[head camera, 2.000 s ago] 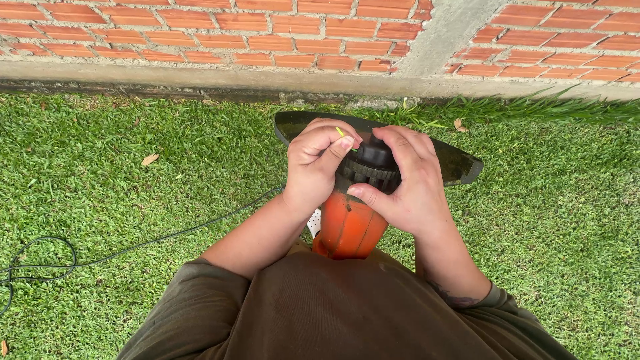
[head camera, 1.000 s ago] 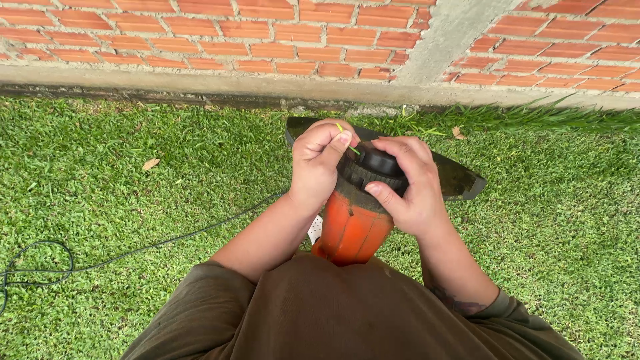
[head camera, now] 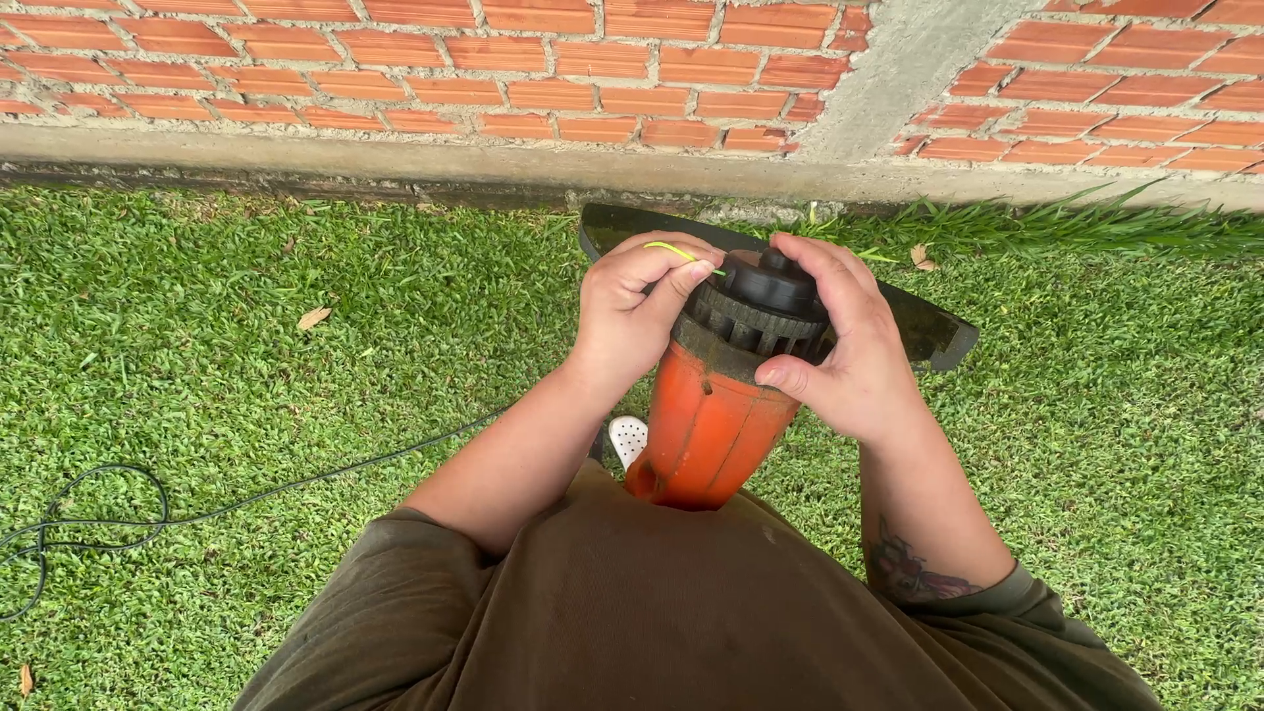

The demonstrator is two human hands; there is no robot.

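Note:
An orange string trimmer motor housing (head camera: pixel 716 425) stands upright against my body, its black cutting head (head camera: pixel 770 286) facing up. My left hand (head camera: pixel 642 301) pinches a yellow-green trimmer line (head camera: pixel 671 249) between thumb and index finger, at the left side of the head. One end of the line touches or enters the head; I cannot tell which. My right hand (head camera: pixel 839 336) grips the head from the right, fingers at its top and thumb on its lower rim. Behind both hands spreads the dark plastic guard (head camera: pixel 923 321), partly hidden by them.
A brick wall (head camera: pixel 415 59) with a concrete base runs along the far side. Grass (head camera: pixel 247 395) covers the ground, with a dark cable (head camera: pixel 326 478) looped at the left. A white perforated shoe (head camera: pixel 628 439) shows beside the housing.
Both hands stay at the cutting head. The yellow-green line shows at my left fingertips throughout, and its visible angle has shifted slightly.

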